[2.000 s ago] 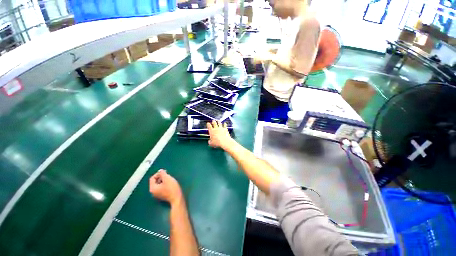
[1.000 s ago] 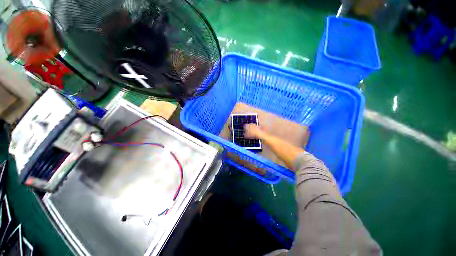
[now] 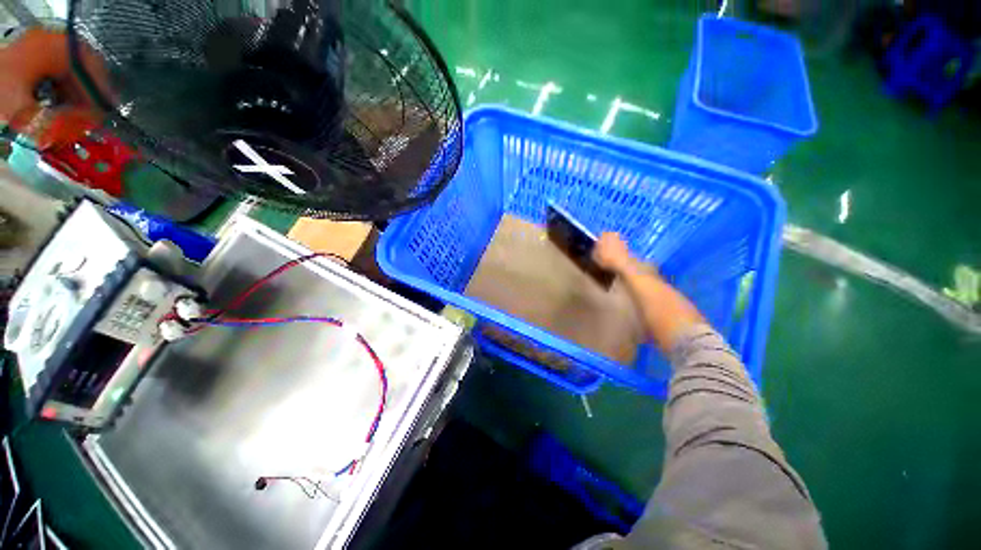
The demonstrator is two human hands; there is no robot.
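Note:
My right hand [image 3: 611, 254] reaches into the blue plastic crate [image 3: 581, 140] and holds a small solar panel [image 3: 571, 232] by its near end. The panel is tilted on edge above the brown cardboard sheet [image 3: 527, 281] on the crate bottom. Its dark side and a thin light edge show. Whether it touches the cardboard cannot be told. My left hand is not in view.
The light box [image 3: 258, 397] is at the left, with red and blue test leads [image 3: 377, 371] looped over its glass. The bench meter [image 3: 102, 344] stands at its far end. A black pedestal fan [image 3: 264, 161] is beside the crate. A smaller blue bin [image 3: 753, 91] stands behind.
The panel lay flat on the cardboard under my right hand. It is now lifted and tilted on edge in that hand, farther right. Earlier, both hands were over the green bench.

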